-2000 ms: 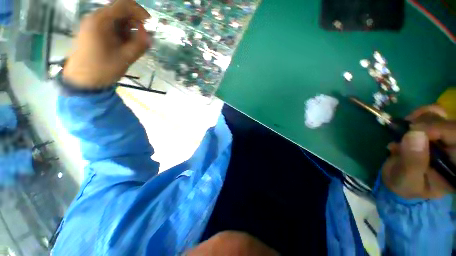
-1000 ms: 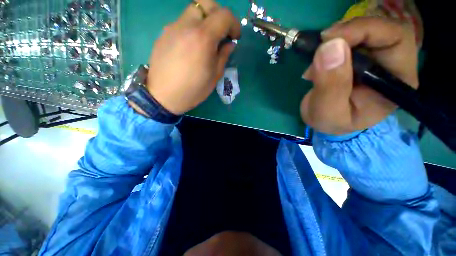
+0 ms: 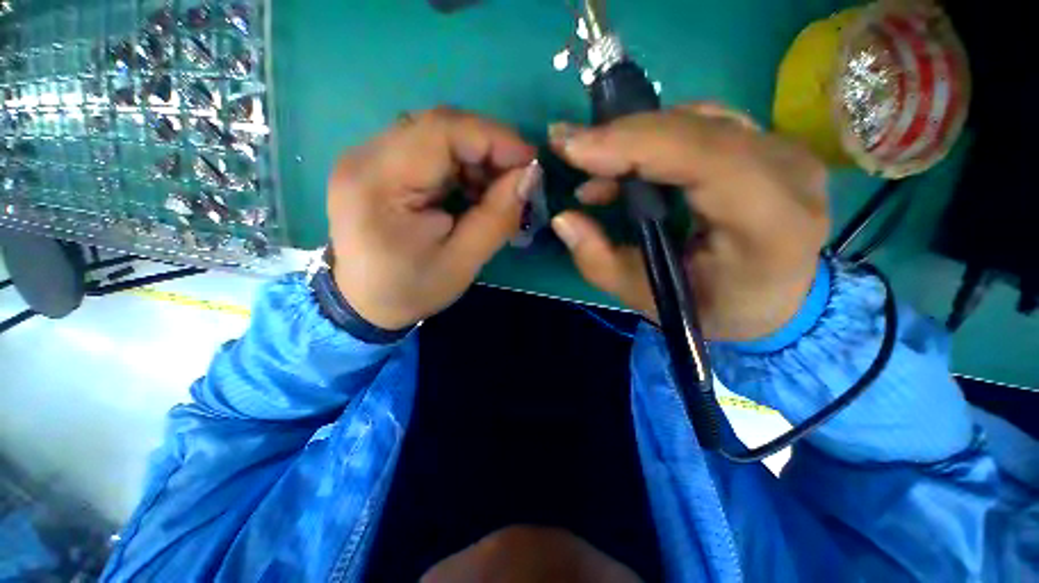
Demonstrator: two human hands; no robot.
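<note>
My left hand [image 3: 427,222] is over the green mat, thumb and forefinger tips together beside the whitish pad [image 3: 532,226]. I cannot tell whether they pinch a small part. The pad is mostly hidden by my fingers, with a dark spot on it. My right hand [image 3: 729,211] holds the black soldering iron [image 3: 659,228], its handle lying across the hand and its metal end pointing to the far side. The right thumb and forefinger tips are apart, close to the pad. Small silvery components [image 3: 563,59] show beside the iron's collar, partly hidden.
A clear tray [image 3: 137,125] of shiny parts is at the left. A yellow tape roll [image 3: 807,85] with a red-and-white face is beyond my right hand. The iron's black cord [image 3: 832,421] loops over my right sleeve. A dark edge [image 3: 452,3] shows at the top.
My left hand came from the far left over the tray to the pad. My right hand has turned the iron from pointing left to pointing away, and its fingertips moved close to the left hand.
</note>
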